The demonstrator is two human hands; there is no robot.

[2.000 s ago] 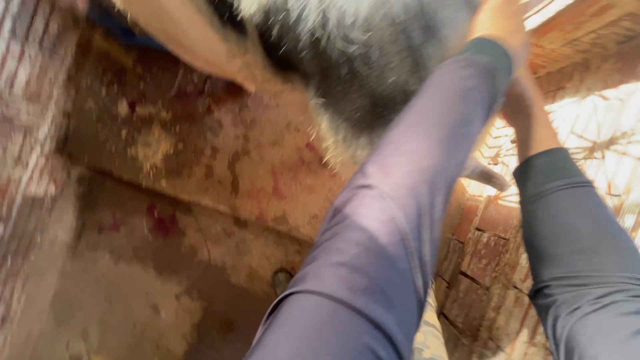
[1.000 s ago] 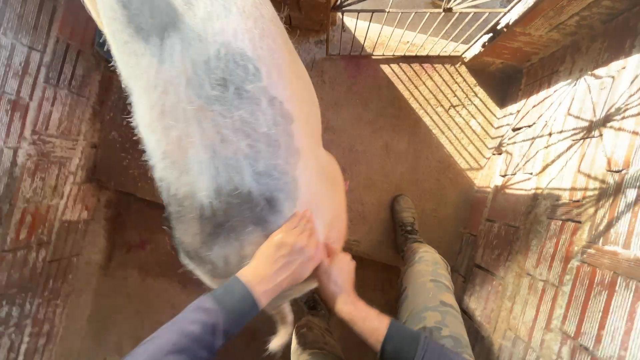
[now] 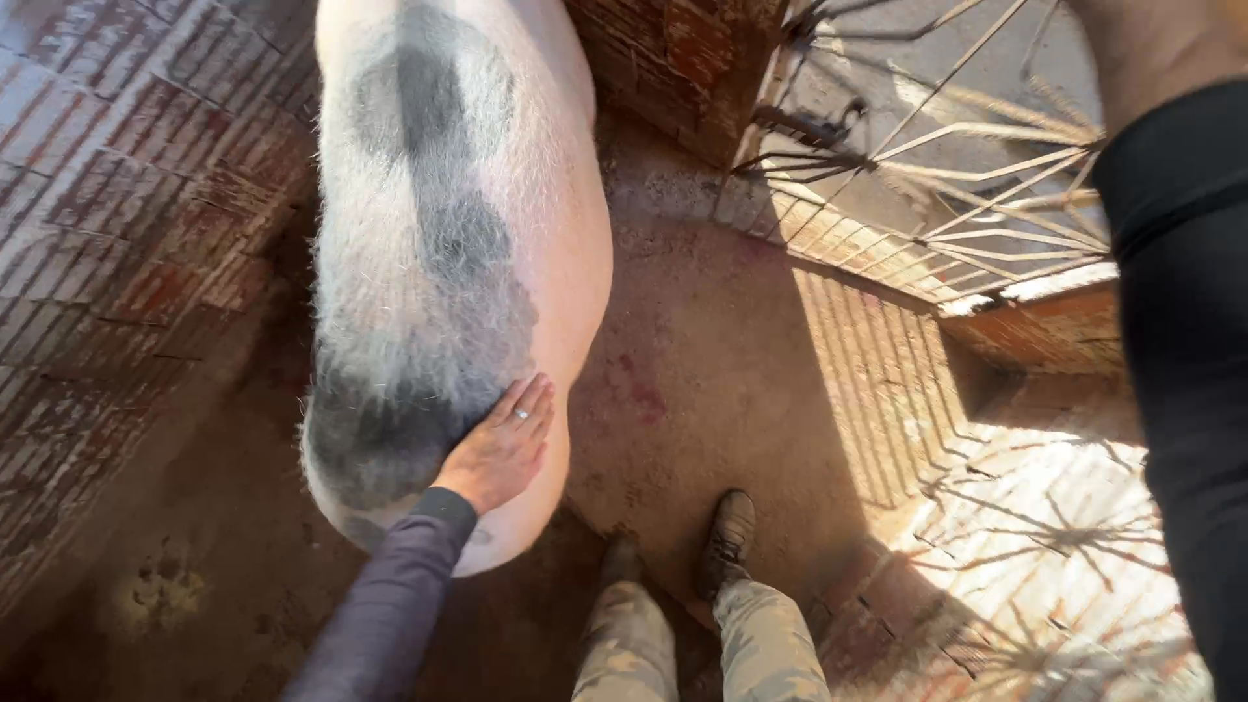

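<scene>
A large pig (image 3: 458, 273), pale pink with dark grey patches and bristly hair, stands with its rump toward me. My left hand (image 3: 502, 448), wearing a ring, lies flat on the right side of its rump with the fingers nearly straight. At the upper right edge my right hand (image 3: 1165, 39) is raised close to the camera and partly cut off by the frame; its fingers cannot be made out. It is nearest to the metal gate (image 3: 994, 185), though whether it touches the gate cannot be told. The pig's head lies outside the frame.
A ribbed brick wall (image 3: 146, 195) runs along the left. Another brick wall (image 3: 682, 68) meets the barred gate at the upper right. The stained floor (image 3: 702, 351) lies around my boots (image 3: 731, 536). A low brick wall (image 3: 1053, 546) stands at the lower right in sunlight.
A second ago both hands were together at the pig's rump; now only my left hand rests there and my right hand is away at the upper right. The view has swung toward the gate.
</scene>
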